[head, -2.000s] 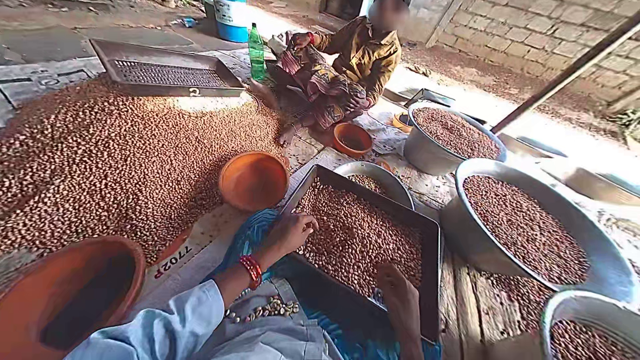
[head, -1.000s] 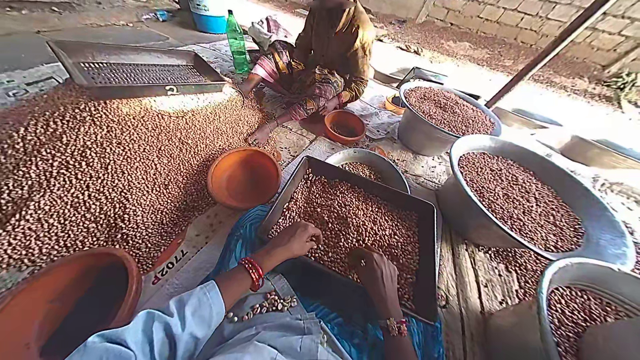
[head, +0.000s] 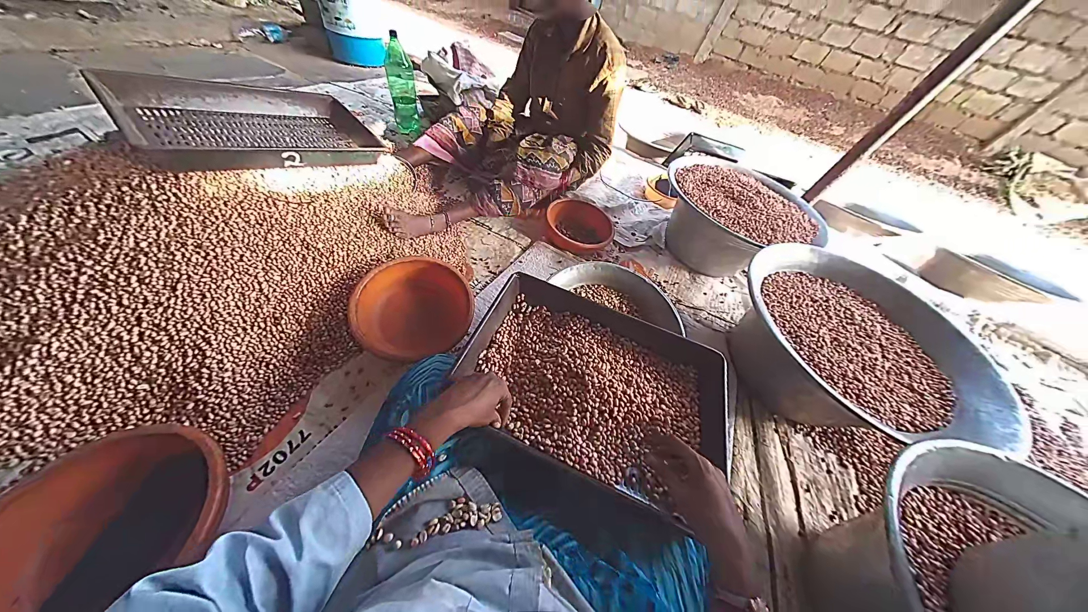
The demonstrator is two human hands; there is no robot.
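A dark rectangular metal tray (head: 716, 399) rests tilted on my lap, filled with small reddish-brown nuts or seeds (head: 586, 374). My left hand (head: 473, 401), with red bangles at the wrist, is at the tray's left edge with its fingers curled; whether anything is pinched in them cannot be seen. Over the nuts at the tray's lower right is my right hand (head: 687, 476), in shade, fingers pointing down among them. Several pale nuts (head: 459, 517) lie on the cloth of my lap. Just beyond the tray stands a round metal bowl (head: 667, 310) with more nuts.
A large heap of nuts (head: 170, 297) spreads at left, with a perforated metal tray (head: 246, 127) on it. Orange bowls (head: 412, 310) and a large orange basin (head: 208, 484) stand near me. Metal tubs (head: 994, 408) line the right. Another person (head: 569, 93) sits beyond, beside a green bottle (head: 402, 85).
My right hand has moved right and toward the tray's near right corner. My left hand has drawn back from over the nuts to the tray's left edge.
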